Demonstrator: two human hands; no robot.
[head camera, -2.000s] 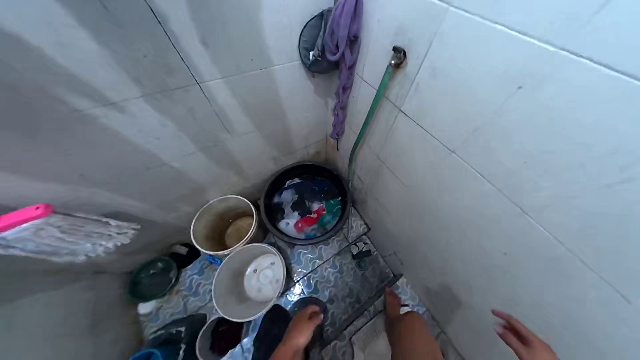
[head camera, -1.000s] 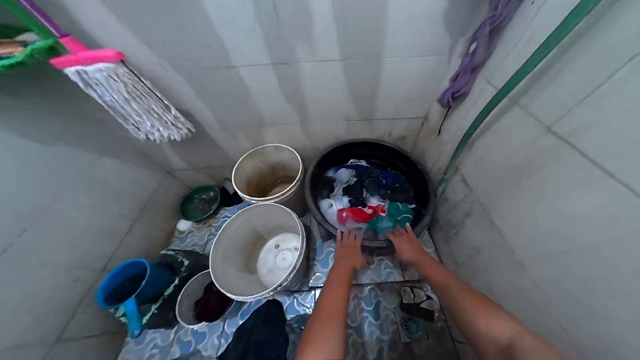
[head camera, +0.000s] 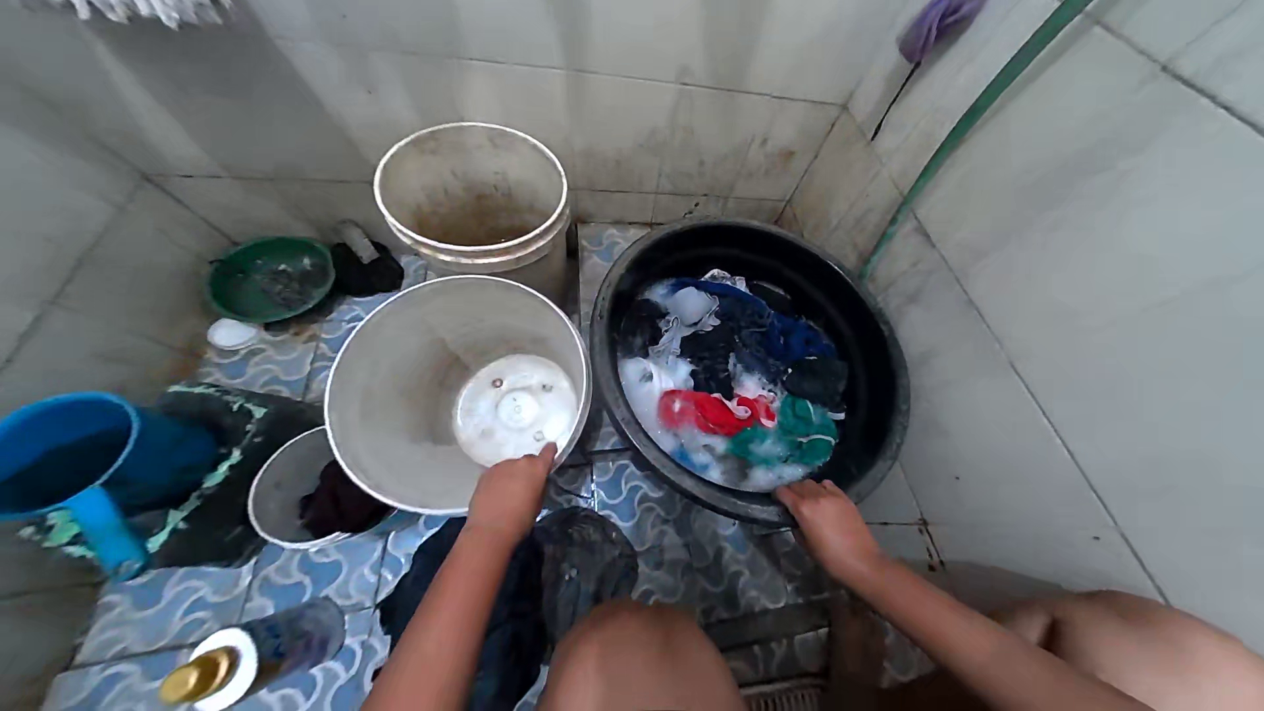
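Note:
My left hand (head camera: 512, 491) grips the near right rim of an empty white plastic bucket (head camera: 395, 395). My right hand (head camera: 828, 515) holds the near rim of a round black plastic basin (head camera: 884, 395), its fingers over the edge. Soapy wet clothes lie in the basin, among them a red garment (head camera: 716, 412), a green garment (head camera: 805, 432) and dark blue cloth (head camera: 790, 336). The basin stands to the right of the bucket. Parts of both hands' fingers are hidden by the rims.
Behind the white bucket stands another stained bucket (head camera: 472, 188). At left are a green bowl (head camera: 272, 279), a blue dipper (head camera: 158, 454), a small pail (head camera: 281, 494) with dark cloth and a bottle (head camera: 286, 637). Dark clothing (head camera: 494, 602) lies near my knee. A green hose (head camera: 973, 114) runs along the wall.
My left hand has moved left from the basin's rim to the white bucket's rim. My right hand remains at the basin's near edge. The view is closer to the floor.

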